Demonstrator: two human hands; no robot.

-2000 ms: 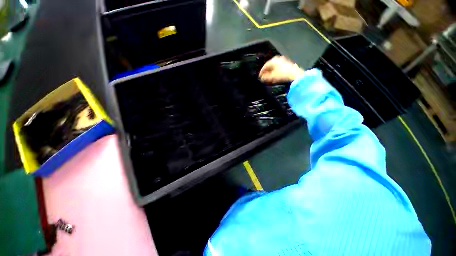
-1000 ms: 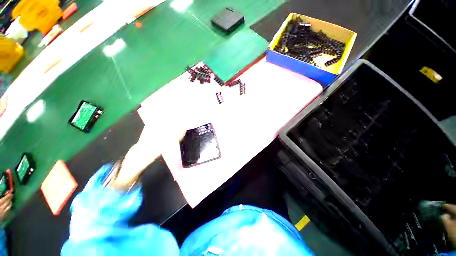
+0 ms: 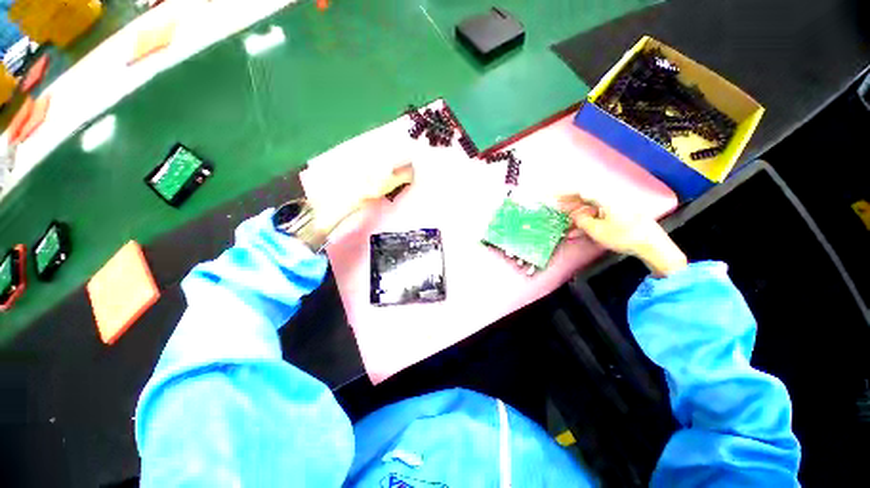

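Note:
The black housing (image 3: 407, 268), glossy inside, lies open side up on the pink mat (image 3: 382, 344). My right hand (image 3: 601, 227) holds a green circuit board (image 3: 527, 233) by its right edge, right of the housing. My left hand (image 3: 370, 193) is above the mat beyond the housing, with a small dark strip (image 3: 397, 192) at its fingertips. Black insert strips (image 3: 433, 125) lie in a loose pile at the mat's top edge, with a few more to the right (image 3: 512, 170).
A blue-and-yellow parts box (image 3: 641, 143) of black strips stands at upper right. The black bin (image 3: 754, 219) is at right. A green flat panel (image 3: 515, 100) and closed housing (image 3: 489, 35) lie beyond. Fitted housings (image 3: 179, 175) and a foam pad (image 3: 123, 291) are at left.
My right hand has come from the bin to above the mat with a circuit board. My left hand has moved up and right, near the loose strips. The view has shifted slightly.

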